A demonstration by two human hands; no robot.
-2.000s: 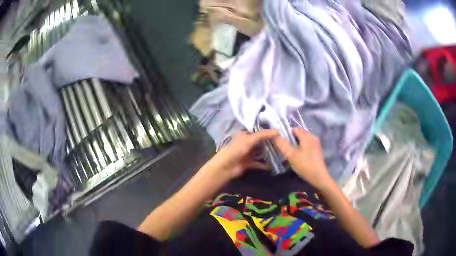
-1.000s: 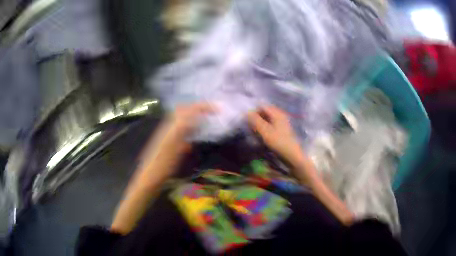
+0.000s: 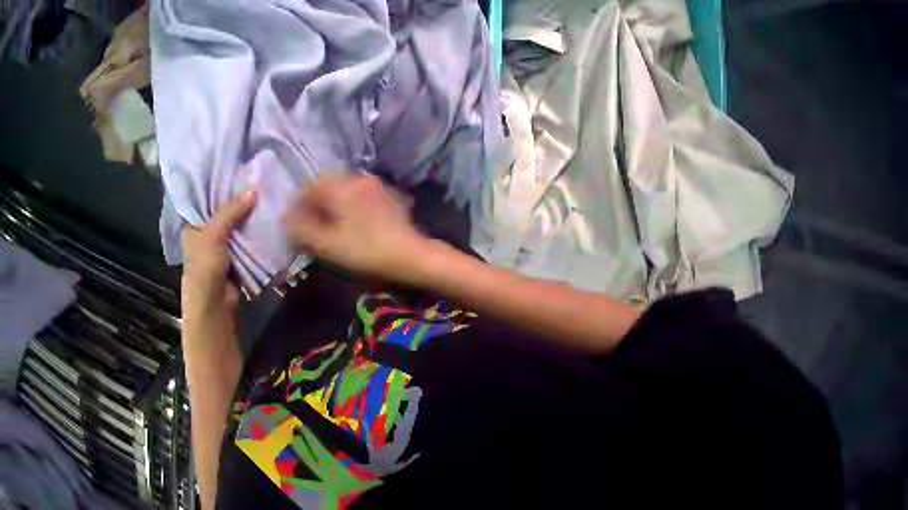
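Note:
Lavender-grey fabric pieces (image 3: pixel 269 80) lie in a layered, folded pile at the upper left, in front of my body. My left hand (image 3: pixel 214 244) is shut on the near left edge of the pile, thumb on top, with several layered edges showing beside it. My right hand (image 3: pixel 348 219) is blurred over the near edge of the same fabric, just right of my left hand. Its fingers look curled; whether they grip any fabric cannot be told.
Shiny beige fabric (image 3: pixel 617 149) hangs out of the teal basket (image 3: pixel 708 50) on the right. Metal bars (image 3: pixel 80 398) with grey-lavender fabric (image 3: pixel 30 299) on them are at the lower left. Tan pieces (image 3: pixel 117 85) with a white one lie left of the pile.
The view has turned, so the pile now stands further left and the beige fabric nearer the middle. My left hand holds the pile's edge; my right hand has moved close to it.

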